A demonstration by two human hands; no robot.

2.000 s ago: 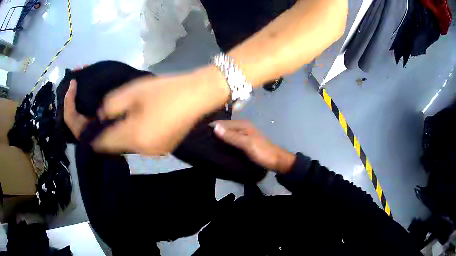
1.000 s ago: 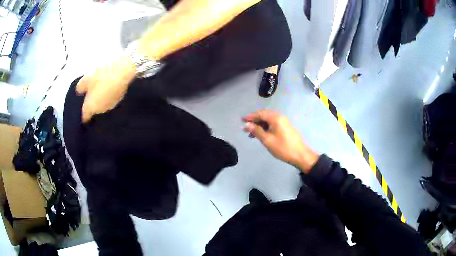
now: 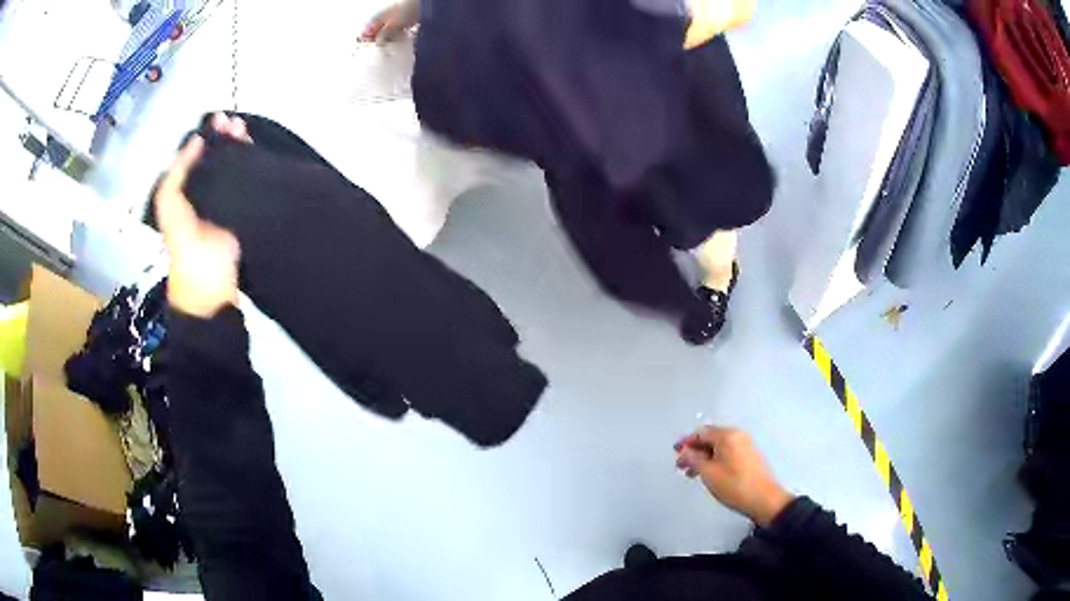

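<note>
A black garment piece (image 3: 364, 282) hangs in mid-air at the left centre, folded long and slanting down to the right. My left hand (image 3: 202, 235) is shut on its upper left end, thumb and fingertips around the edge; the hand is slightly blurred. My right hand (image 3: 730, 467) is at the lower right, away from the cloth, with its fingers curled and nothing seen in it. Whether its fingertips touch is hard to tell.
A co-worker in dark clothes (image 3: 563, 106) stands close ahead. A white stand (image 3: 874, 71) with grey, dark and red garments (image 3: 1018, 59) is at the upper right, above yellow-black floor tape (image 3: 862, 434). A cardboard box (image 3: 76, 434) and a dark cloth heap (image 3: 147, 470) are at the left.
The co-worker's braceleted arm has left the black piece, and the co-worker has shifted right. The piece now hangs from my left hand alone. My right hand has moved lower and right.
</note>
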